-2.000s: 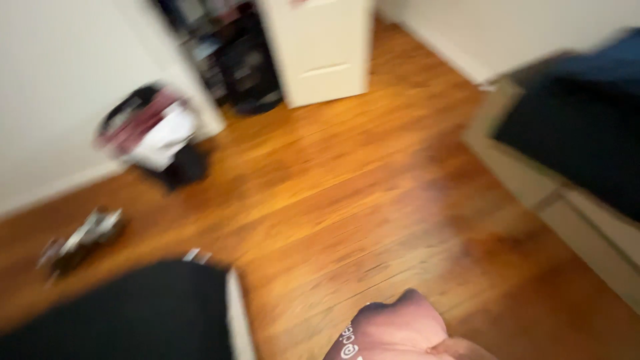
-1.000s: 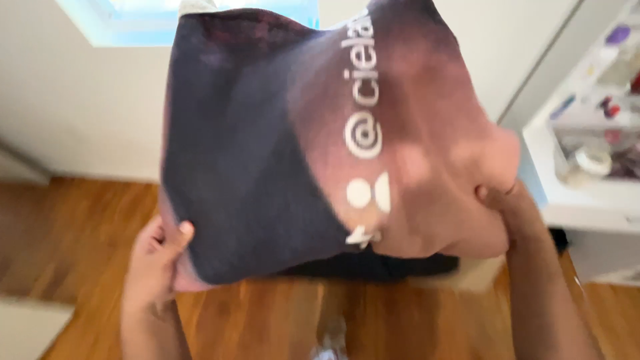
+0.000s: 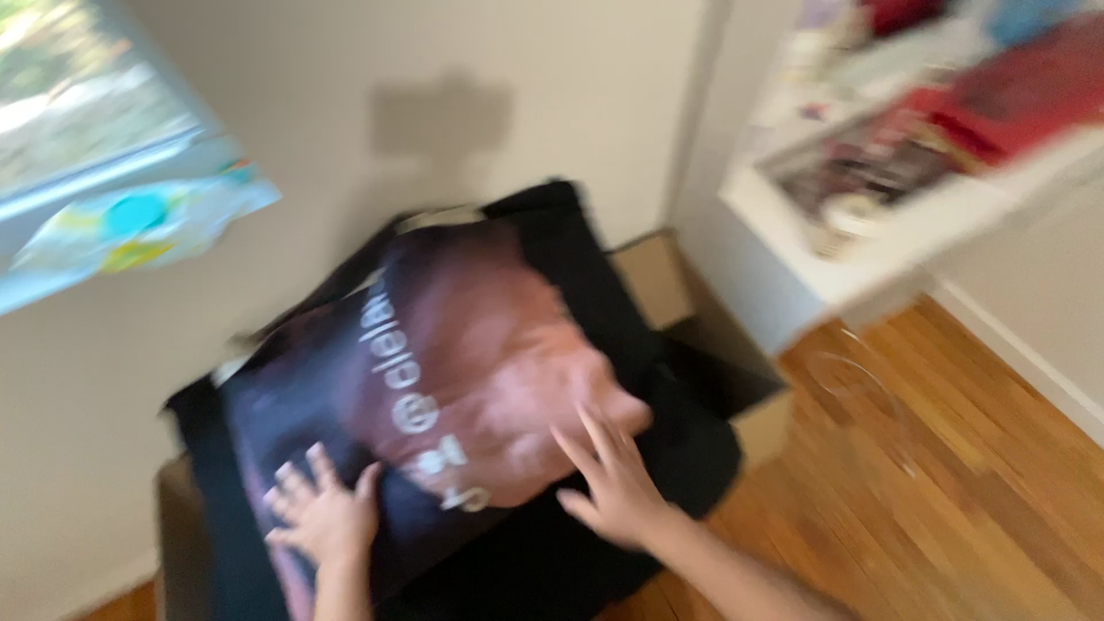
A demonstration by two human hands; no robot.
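A printed cloth (image 3: 509,362) in dark blue and pink, bearing white lettering, lies spread over black fabric (image 3: 699,448). The black fabric drapes over an open cardboard box (image 3: 763,423). My left hand (image 3: 328,509) rests palm down, fingers spread, on the dark lower left part of the cloth. My right hand (image 3: 608,483) is at the pink part's lower right edge with its fingers apart; blur hides whether it presses on the cloth. Neither hand grips anything.
A window sill (image 3: 52,280) with a wipes packet (image 3: 147,220) is at upper left. On the right stands a white shelf unit (image 3: 862,276) holding red items and a tray of small things. Wood floor (image 3: 975,483) shows at lower right, with a thin cord on it.
One second ago both hands held the printed cloth up by its sides; now it lies on the black fabric and both hands have let go of it.
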